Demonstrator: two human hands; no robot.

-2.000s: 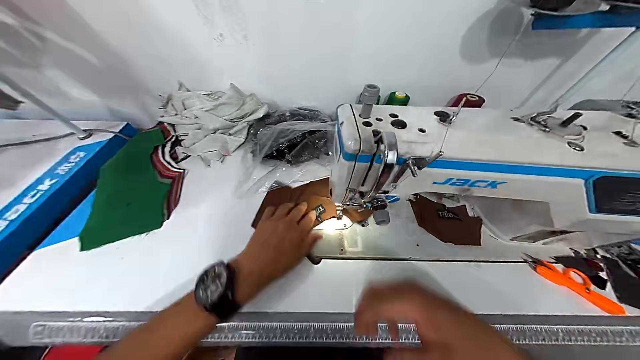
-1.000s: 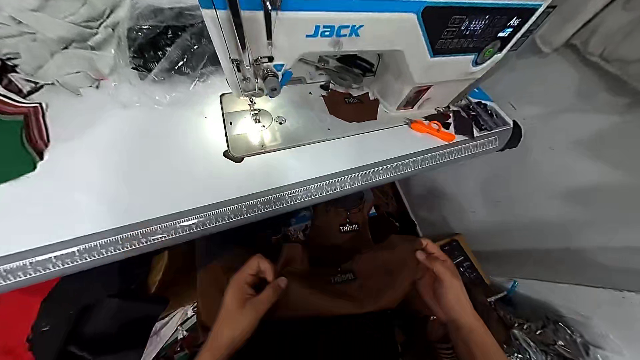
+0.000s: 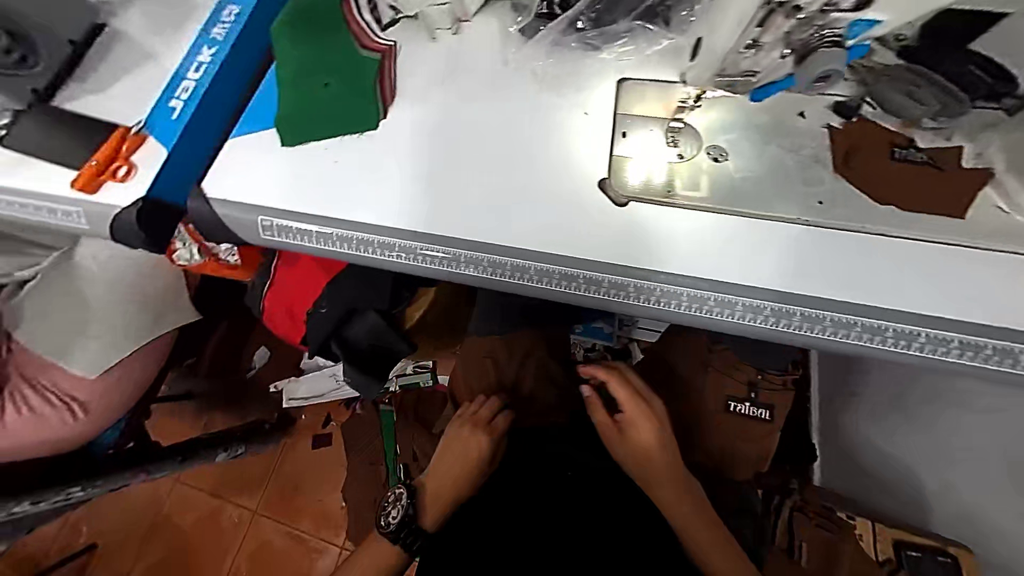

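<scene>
Below the table edge, my left hand [image 3: 480, 428], with a watch above its wrist, rests on brown fabric [image 3: 512, 372] over my lap; its fingertips lie against the cloth, and whether they grip it is unclear. My right hand [image 3: 628, 412] is to the right of that fabric, fingers curled and thumb apart, with nothing visible in it. Brown pieces with a black woven label [image 3: 750, 409] hang at the right of it. On the table, the sewing machine's needle plate [image 3: 680, 142] is lit, with no cloth under the presser foot [image 3: 684, 108]. A brown fabric piece [image 3: 908, 168] lies on the machine bed.
A steel-grey table edge with a ruler strip [image 3: 640, 292] runs between my hands and the machine. Green fabric [image 3: 328, 76] and orange thread snips [image 3: 110, 160] lie at the left. Red fabric [image 3: 296, 292] hangs below. Another person's pink-clad leg [image 3: 88, 400] is at far left.
The view has swung left. The brown fabric under the needle two seconds ago is gone from there. One second ago both hands were spread at brown cloth below the table; now they are closer together.
</scene>
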